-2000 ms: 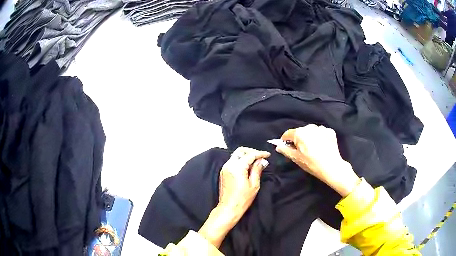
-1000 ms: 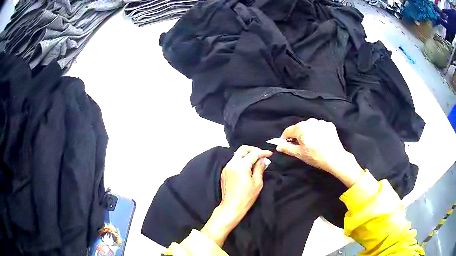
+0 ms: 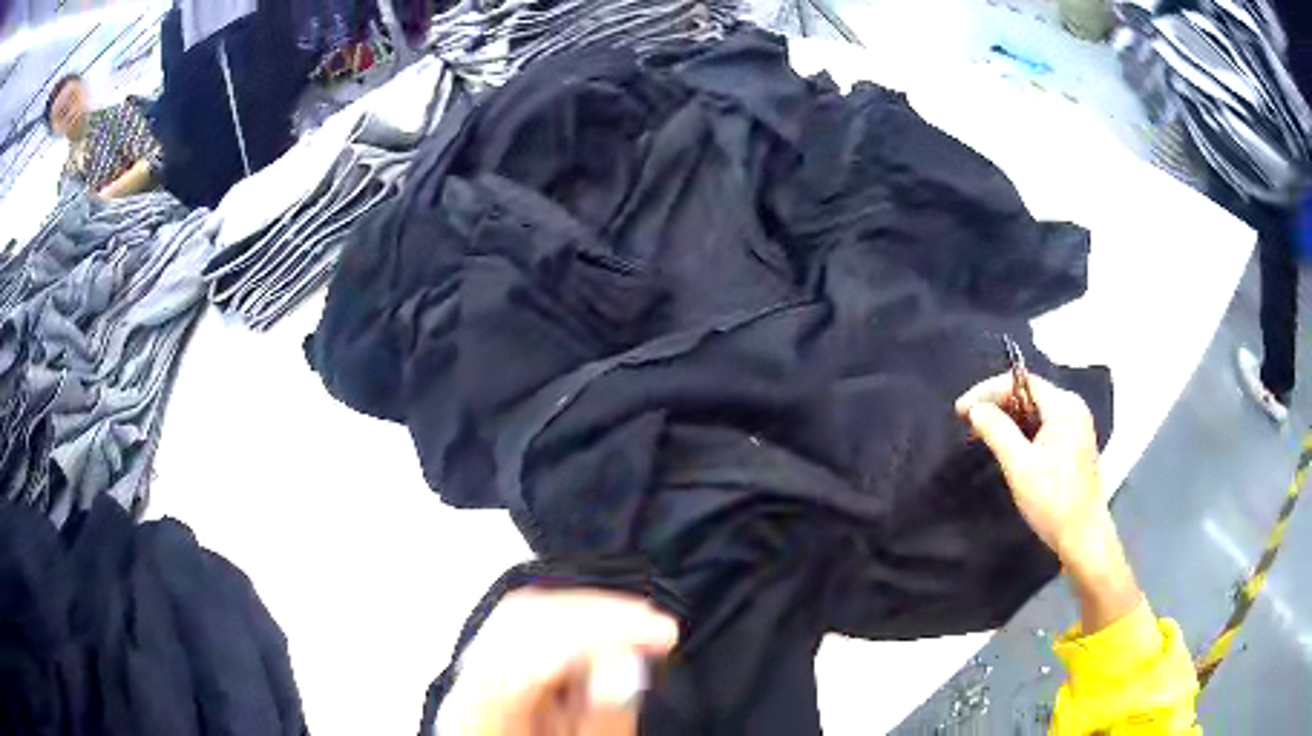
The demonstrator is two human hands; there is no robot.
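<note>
A black garment (image 3: 734, 604) lies bunched in front of me and merges with a large loose heap of black garments (image 3: 676, 259). My left hand (image 3: 561, 661) is blurred over the near part of the garment at the bottom edge; whether its fingers grip cloth cannot be told. My right hand (image 3: 1025, 431) is over the right side of the heap and holds small dark thread snips (image 3: 1020, 391), their points facing up and away. A small pale mark shows on the cloth near the middle.
A stack of black garments (image 3: 144, 626) is at the lower left. Grey layered pieces (image 3: 108, 324) lie at the far left and back on the white table (image 3: 345, 503). A person (image 3: 108, 137) is at the far upper left. Another person's dark-clothed leg (image 3: 1278, 302) and striped cloth are at the right.
The view has shifted and turned. My hands have come apart: the right moved right with the snips turned upward, the left moved nearer and is blurred. The phone is out of view.
</note>
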